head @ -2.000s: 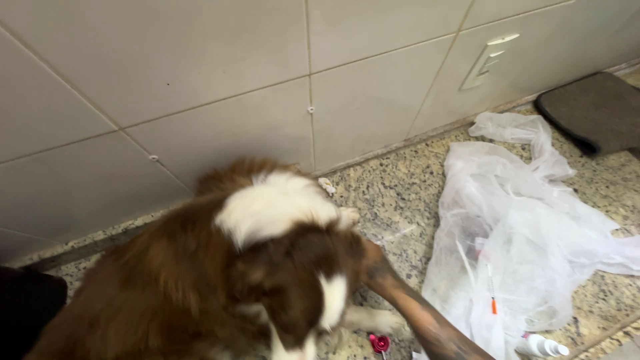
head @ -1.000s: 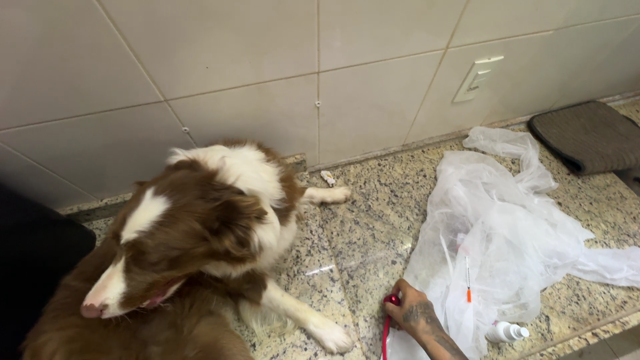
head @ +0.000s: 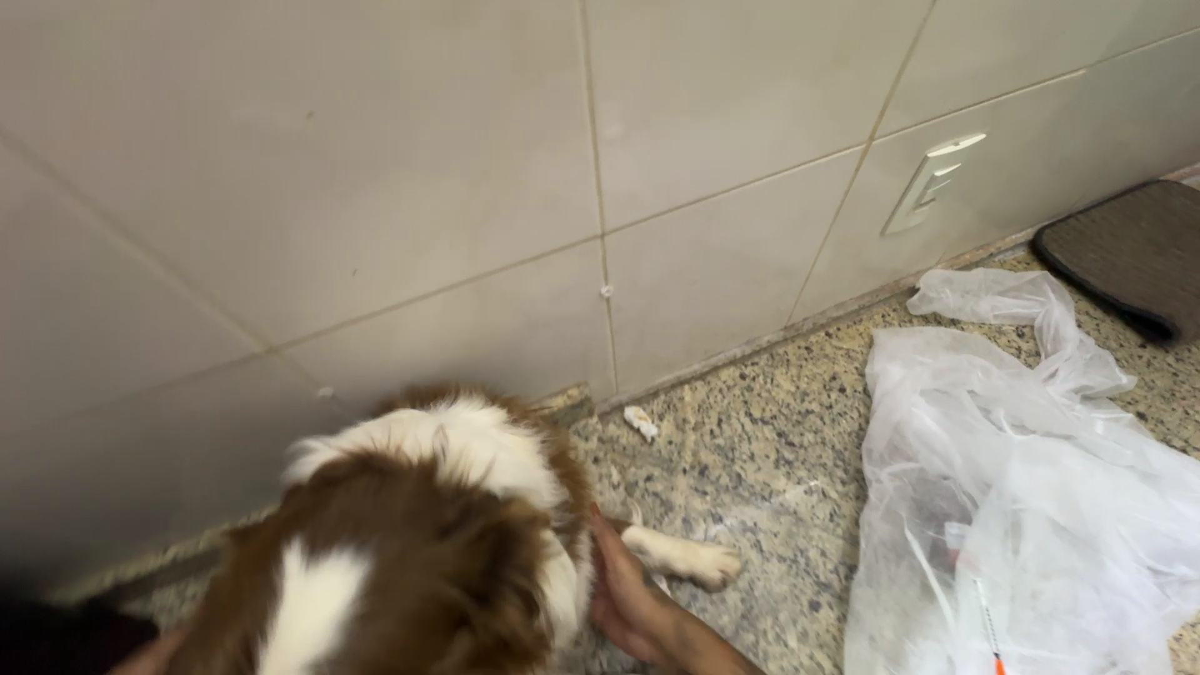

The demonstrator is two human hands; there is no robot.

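Observation:
A brown and white dog (head: 403, 534) is on the speckled granite surface, against the tiled wall. My right hand (head: 626, 595) lies flat against the side of its chest, just behind a white foreleg (head: 689, 555); its fingertips are partly lost in the fur. Only a small part of my left hand (head: 145, 656) shows at the lower left edge, beside the dog's other side, and its fingers are hidden. To the right, a thin syringe (head: 986, 614) with an orange tip lies on a crumpled translucent plastic bag (head: 1059, 450).
A scrap of white crumpled material (head: 641, 423) lies near the wall's foot. A dark folded mat (head: 1134, 248) is at the far right, below a wall switch plate (head: 936, 183). Something black (head: 70, 637) fills the lower left corner.
One second ago my right hand held a red item near the bag; now it is at the dog's chest without that item in sight. The dog's head has turned from the left.

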